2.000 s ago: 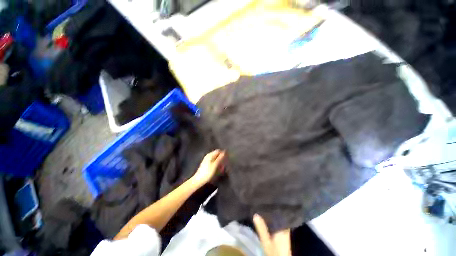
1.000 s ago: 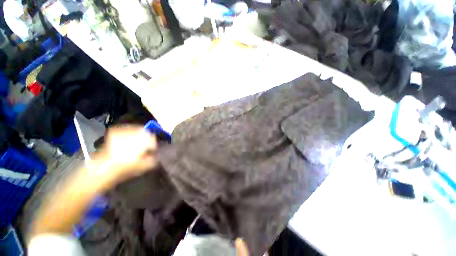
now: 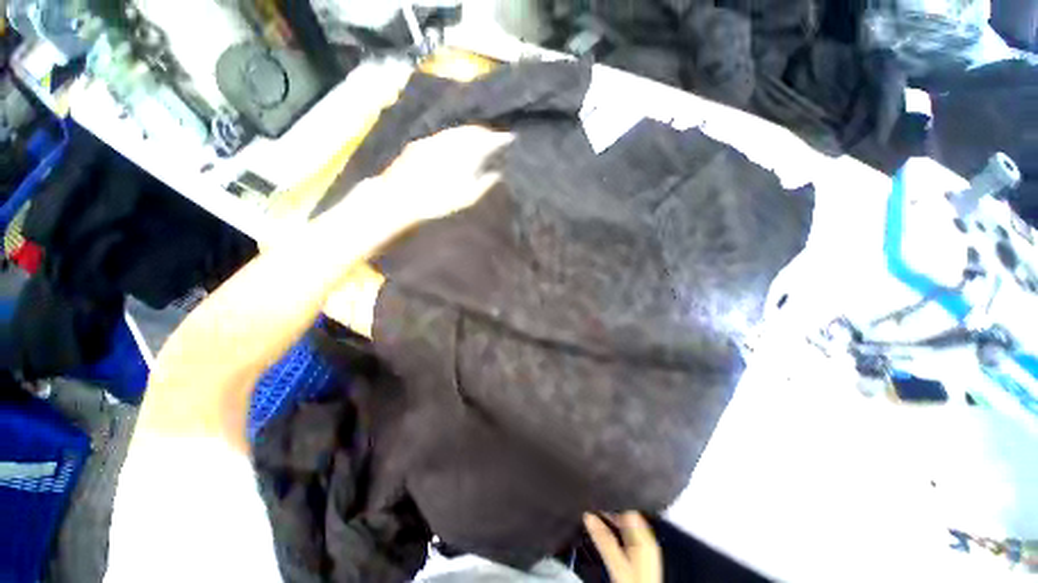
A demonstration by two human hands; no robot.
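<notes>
Dark mottled cloth [image 3: 569, 376] lies spread and partly folded over the white table, with its near part hanging into my lap. My left hand [image 3: 461, 165] is on the far left part of the cloth, palm down; its fingertips look bent on the fabric, but I cannot tell if they pinch it. My right hand [image 3: 626, 547] is at the cloth's near edge, cut off by the frame's bottom, fingers on the edge and thumb hidden. The white sewing machine [image 3: 928, 245] with a blue stripe stands right of the cloth. A bright light spot falls on the cloth's right edge.
A blue plastic basket [image 3: 290, 382] with dark cloth is left of my lap, partly behind my forearm. Another blue basket [image 3: 40, 490] is at lower left. A second machine [image 3: 256, 80] stands at the table's far left. Dark cloth piles [image 3: 728, 57] lie beyond the table.
My left hand has moved from the near left, over the basket, up and right onto the cloth. The cloth's far left part now reaches farther up the table. More of my right hand shows.
</notes>
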